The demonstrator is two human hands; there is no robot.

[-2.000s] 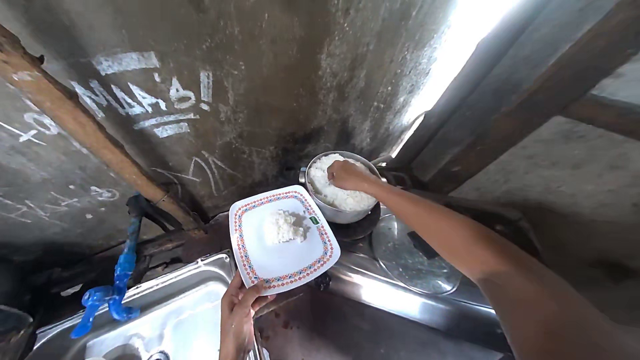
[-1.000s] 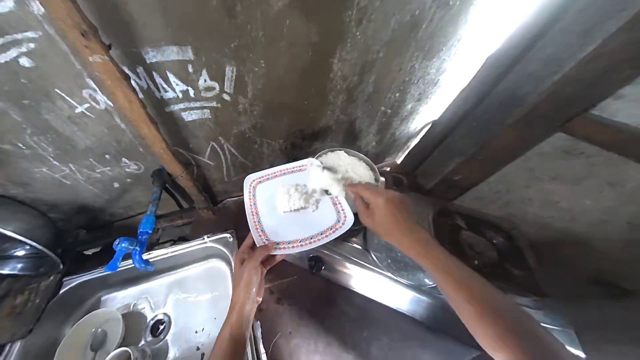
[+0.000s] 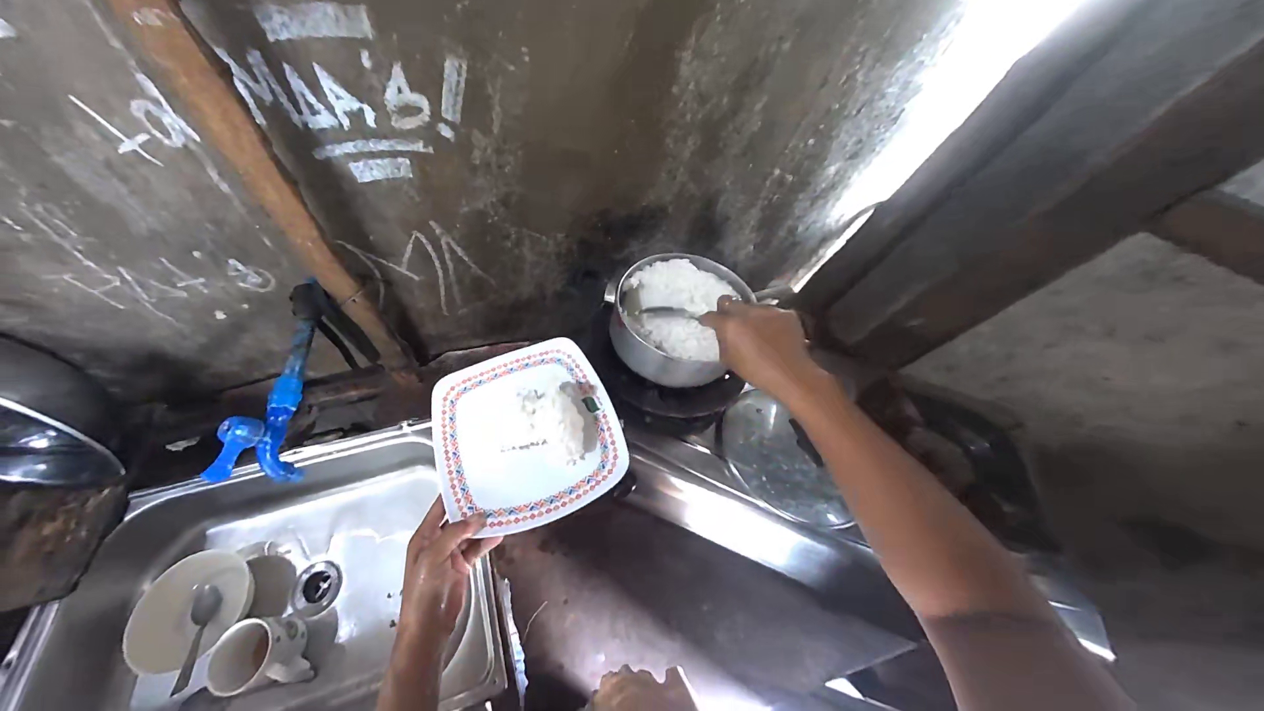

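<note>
My left hand (image 3: 444, 553) grips the near rim of a square white plate (image 3: 484, 434) with a patterned red and blue border, thumb on top. Cooked rice (image 3: 563, 420) lies on the plate's right half. To the upper right, my right hand (image 3: 755, 336) is closed on the handle of a metal spoon (image 3: 670, 312), whose bowl rests in the rice inside a metal pot (image 3: 660, 365). The pot sits on a stove burner, a little beyond and to the right of the plate.
A steel sink (image 3: 370, 494) at the left holds a bowl (image 3: 163, 617), a spoon (image 3: 197, 622) and a mug (image 3: 247, 652). Above it is a blue faucet (image 3: 281, 405). A glass lid (image 3: 775, 459) lies right of the plate. A dark pan (image 3: 74, 425) is at the far left.
My right hand has moved from above the plate back to the pot with the spoon. More rice lies on the plate's right side than before. The plate has tilted.
</note>
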